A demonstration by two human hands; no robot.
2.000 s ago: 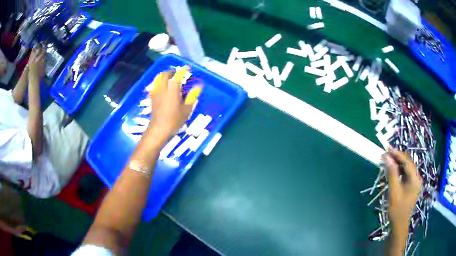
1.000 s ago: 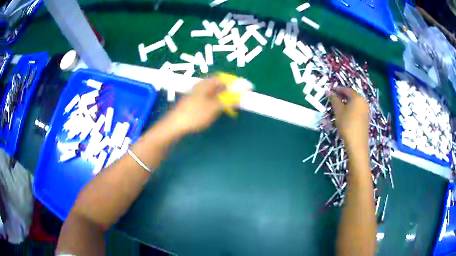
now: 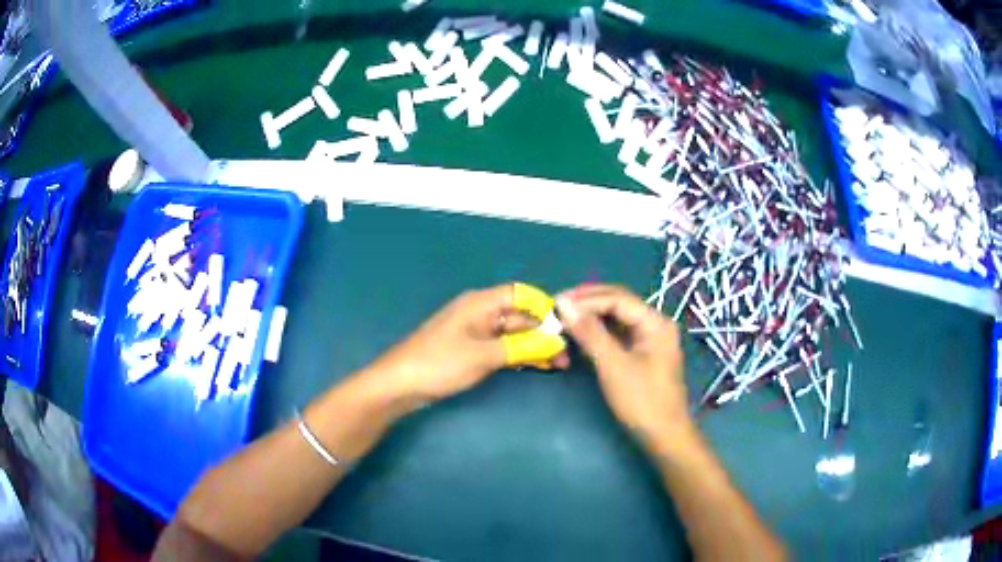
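Observation:
My left hand (image 3: 472,343), with yellow finger cots on its fingers, is shut on a small white sleeve (image 3: 550,324) over the middle of the green mat. My right hand (image 3: 632,351) meets it from the right, its fingertips pinched together at the sleeve's upper end. A trace of red shows by the right fingers, but whether they hold a stem is hidden. Loose white sleeves (image 3: 440,71) lie at the top centre. A large tangled heap of wired stems (image 3: 758,209) lies to the right of my right hand.
A blue tray (image 3: 104,384) with white pieces stands at left, one piece outside its right rim. A blue tray (image 3: 841,165) full of white pieces stands at right. A white strip (image 3: 472,192) crosses the table. A grey post (image 3: 121,93) and round white thing (image 3: 126,171) are upper left.
My left hand went from the left tray to the strip, then to the middle of the mat. My right hand left the stem heap and joined it. The camera view has shifted to the right.

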